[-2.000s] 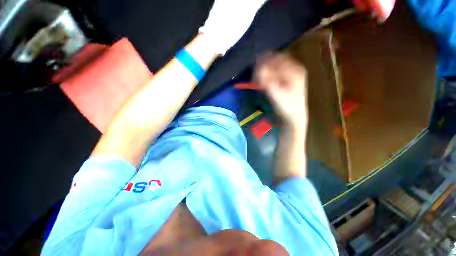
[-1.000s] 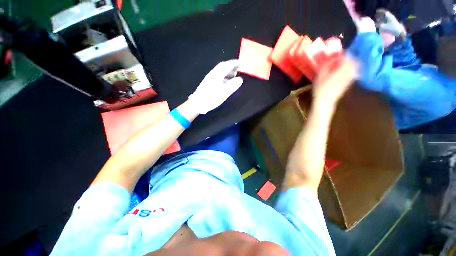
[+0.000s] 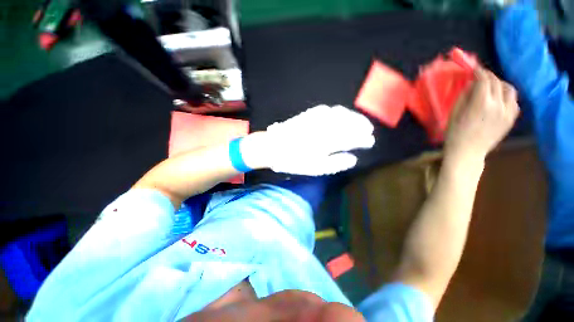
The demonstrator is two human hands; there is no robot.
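Note:
Several red foam pads [image 3: 434,97] lie fanned and overlapping on the black bench mat, with one flatter pad [image 3: 384,94] at their left end. My bare right hand [image 3: 483,113] is at the right edge of the pile, its fingers closed on the pads there; its thumb is mostly hidden. My left hand [image 3: 324,139], in a white glove with a blue band at the wrist, is over the mat left of the pads, empty, fingers together and thumb apart. A larger red work pad [image 3: 201,133] lies before the screw feeder [image 3: 217,78], partly under my left forearm.
A brown cardboard box [image 3: 390,214] stands below the bench edge, under my right forearm. A co-worker's blue sleeve [image 3: 541,107] is close at right. A black driver [image 3: 141,50] hangs beside the feeder. A small red piece [image 3: 340,265] lies on the floor. A blue stool [image 3: 34,255] is lower left.
The view has turned, shifting the scene. My left hand has left the flat pad's edge and moved nearer my body. My right hand, blurred on the pile before, is now at its right edge.

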